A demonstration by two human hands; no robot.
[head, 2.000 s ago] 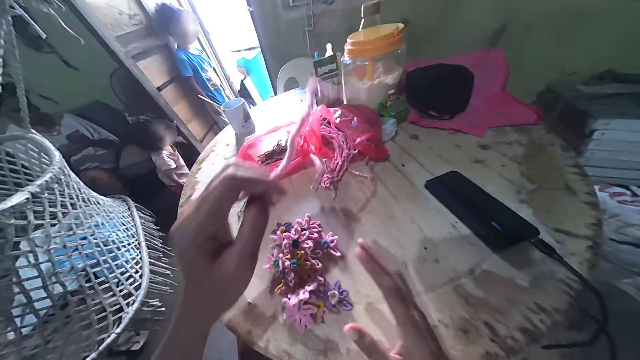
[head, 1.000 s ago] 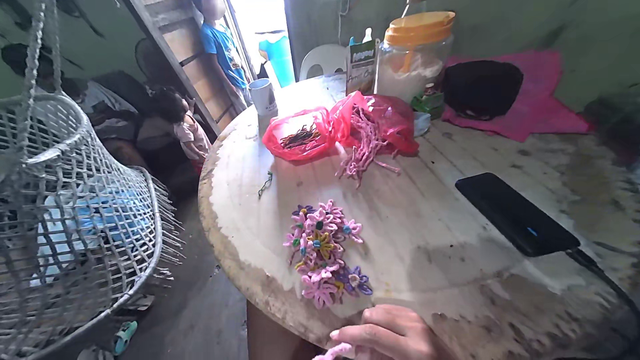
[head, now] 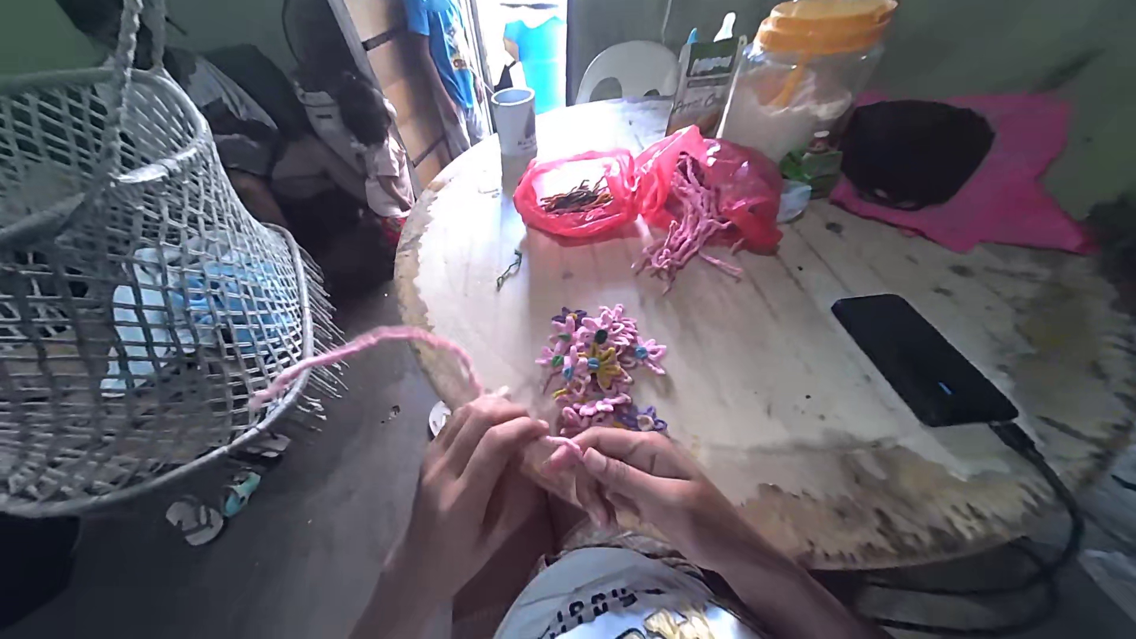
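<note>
Between my two hands, over the table's near edge, is a strand of pink yarn point(head: 404, 334). My left hand point(head: 484, 470) pinches it, and its long loose end arcs out to the left. The fingertips of my right hand point(head: 635, 470) hold a small bent loop of the same strand. Just beyond the hands lies a pile of small yarn flowers point(head: 599, 364), pink, purple and yellow. Farther back, a pink plastic bag point(head: 754, 191) has pink yarn strands point(head: 688, 222) spilling from it. Beside it an open pink bag point(head: 541, 217) holds thin dark strands.
A black phone or power bank point(head: 923, 359) with a cable lies at right on the round wooden table point(head: 781, 355). Behind stand a mug point(head: 515, 124), a lidded plastic jar point(head: 790, 98) and a black item on pink cloth point(head: 1038, 195). A woven hanging chair point(head: 160, 355) is at left; people are beyond.
Both hands are now together in view at the near edge; one second ago only one showed there, with a bit of pink yarn. The long strand now extends left. The view has shifted.
</note>
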